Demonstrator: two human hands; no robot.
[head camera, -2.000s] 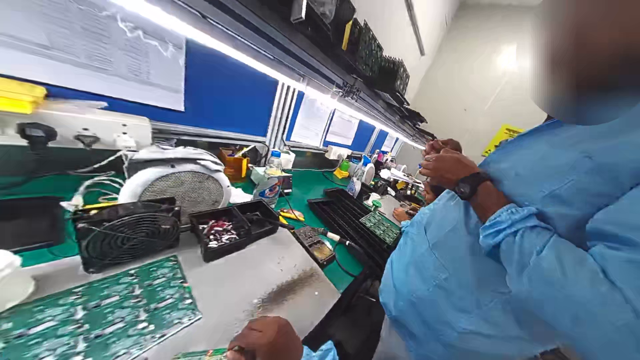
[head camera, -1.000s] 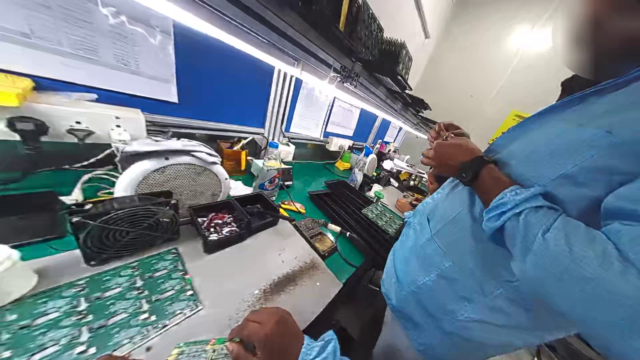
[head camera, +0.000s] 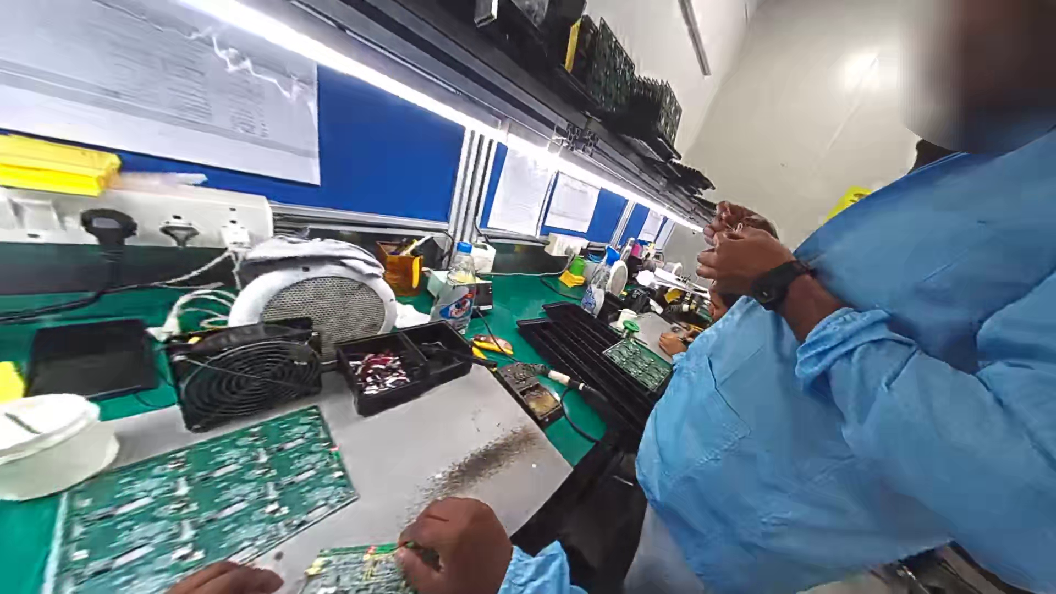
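My right hand (head camera: 456, 544), fingers curled, grips the right edge of a small green circuit board (head camera: 353, 571) at the bottom of the view. My left hand (head camera: 227, 579) shows only partly at the bottom edge, left of that board; whether it touches anything is hidden. A large green circuit board panel (head camera: 206, 495) lies flat on the grey work mat (head camera: 412, 445), beyond my left hand. Behind the mat's far part stands a black divided bin (head camera: 388, 396) with small red, white and dark parts.
A black fan (head camera: 247, 375) and a white bowl (head camera: 51, 445) stand at the left. A soldering iron (head camera: 569, 381) rests by its stand (head camera: 532, 396). Black trays (head camera: 569, 346) lie beyond. At right, a co-worker in a blue smock (head camera: 742, 462) stands close, hands raised.
My left hand has come into view at the bottom edge. More of the small circuit board shows beside my right hand than two seconds ago.
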